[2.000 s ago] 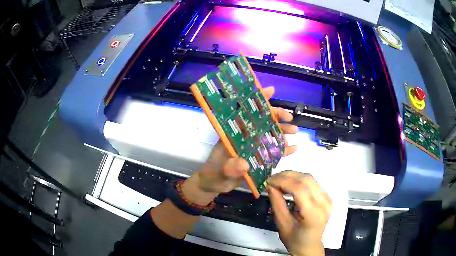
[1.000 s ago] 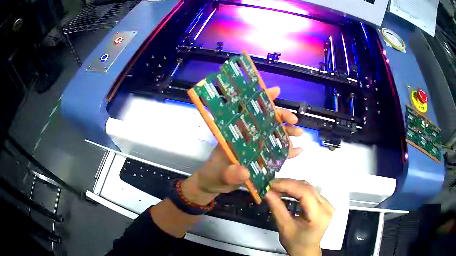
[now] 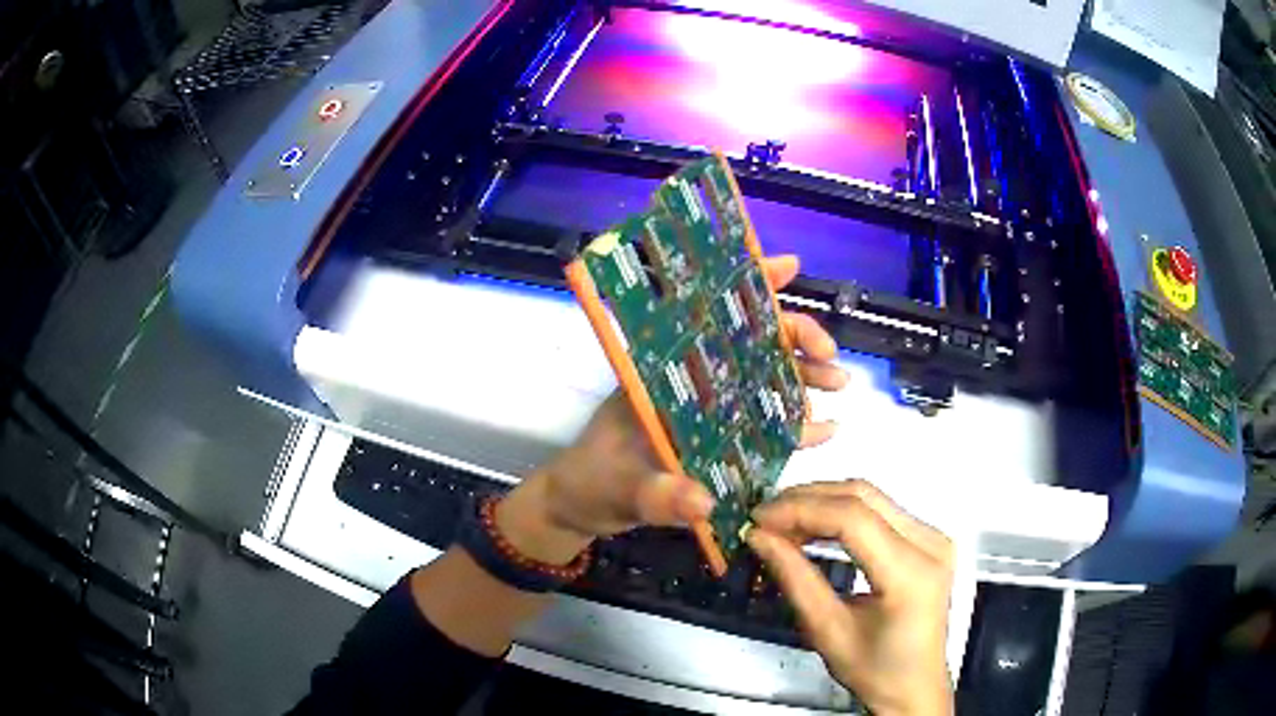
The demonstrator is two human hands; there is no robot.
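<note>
A green circuit board panel with orange-brown strips on its two long edges is held up, tilted, in front of the inspection machine. My left hand holds it from behind and below, thumb on the left strip and fingertips showing past the right edge. My right hand has thumb and index finger pinched at the panel's lower end, beside a small yellowish spot. Whether these fingertips grip the panel edge or something small there is hard to tell.
The inspection machine's bay glows pink-purple behind the panel, with black clamp rails across it. Another panel lies on the blue right side by the emergency stop. The keyboard is below, partly covered by my arms.
The panel has shifted slightly right and turned a little, looking narrower. My left hand still holds it. My right hand has stayed at its lower end, with small finger movements.
</note>
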